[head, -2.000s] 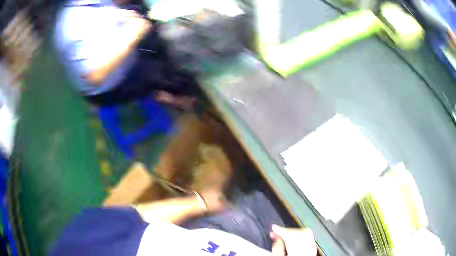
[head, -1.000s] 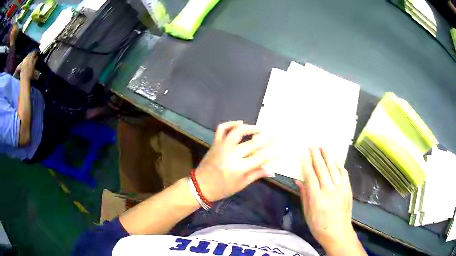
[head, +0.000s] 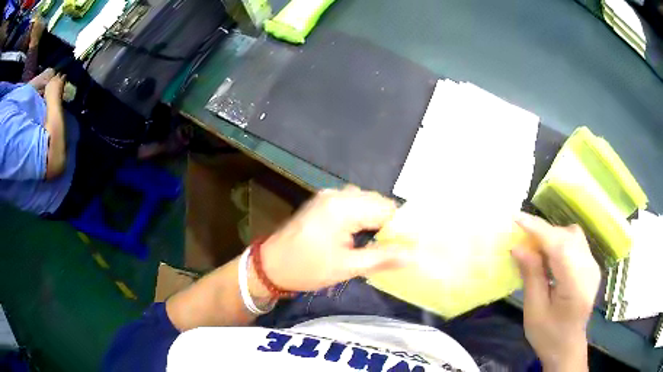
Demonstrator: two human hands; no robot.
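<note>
A pale yellow sheet (head: 451, 280) is held between my two hands at the front edge of the bench. My left hand (head: 327, 243) grips its left side, slightly blurred, with fingers and thumb pinching. My right hand (head: 560, 280) pinches its right side. Behind it a stack of white sheets (head: 480, 138) lies on the black mat (head: 349, 102); the held sheet hides the stack's near end. A yellow-green stack of bent sheets (head: 589, 192) stands to the right of it. Another white stack (head: 643, 272) lies at the far right.
An open carton (head: 218, 211) is below the bench edge on the left. A seated person in a light blue shirt (head: 25, 138) is at far left beside a blue stool (head: 138, 211). A lime-green wrapped bar (head: 298, 18) lies on the bench at the back.
Both hands were lying on the white stack. Now they hold a yellow sheet raised at the bench edge. My right hand has moved right. The view has shifted slightly.
</note>
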